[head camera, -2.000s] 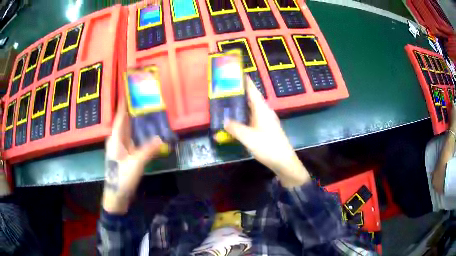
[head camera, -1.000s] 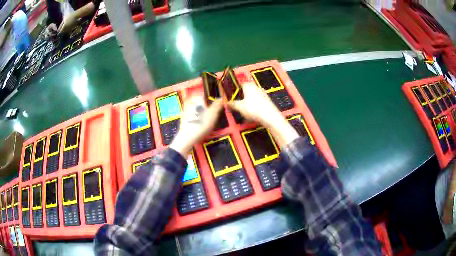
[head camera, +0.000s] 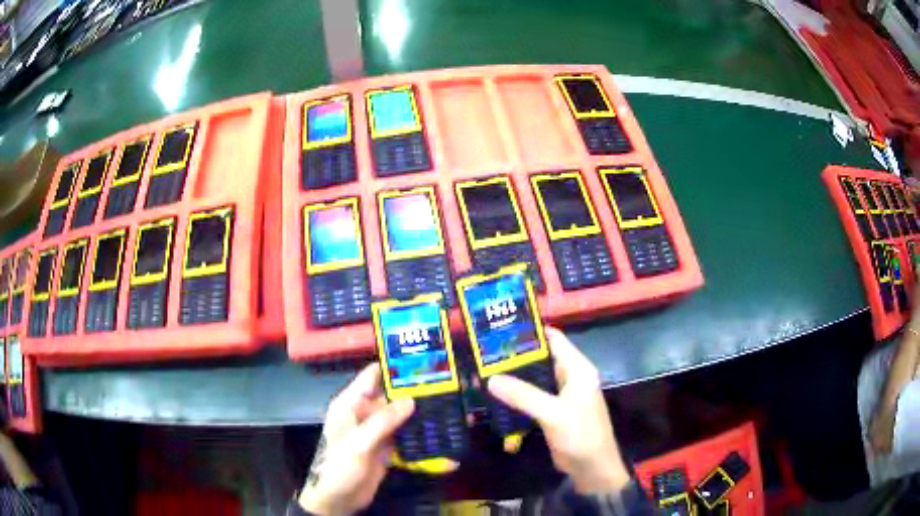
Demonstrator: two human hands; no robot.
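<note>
My left hand (head camera: pixel 358 443) holds a keypad phone (head camera: pixel 424 423) upright, thumb on the side near its keys. My right hand (head camera: pixel 575 418) holds a second keypad phone (head camera: pixel 504 323) beside it, thumb at the top of its keypad. Both have yellow frames and lit blue screens with white text. They are over the bench's near edge, in front of the red-orange foam tray (head camera: pixel 459 166). Four phones at the tray's left have lit screens; several others are dark. Two pockets in its far row are empty.
Another foam tray (head camera: pixel 264 191) of dark phones adjoins on the left, with one empty pocket. A red tray (head camera: pixel 746 474) with jumbled phones is low at the right. A further tray (head camera: pixel 857 252) and a person's arm (head camera: pixel 893 373) are at the far right. The green bench (head camera: pixel 757 242) has a metal edge.
My hands have drawn back from the far row to the near edge, now with two lit phones. Two far-row pockets now show empty. The tray appears higher in view.
</note>
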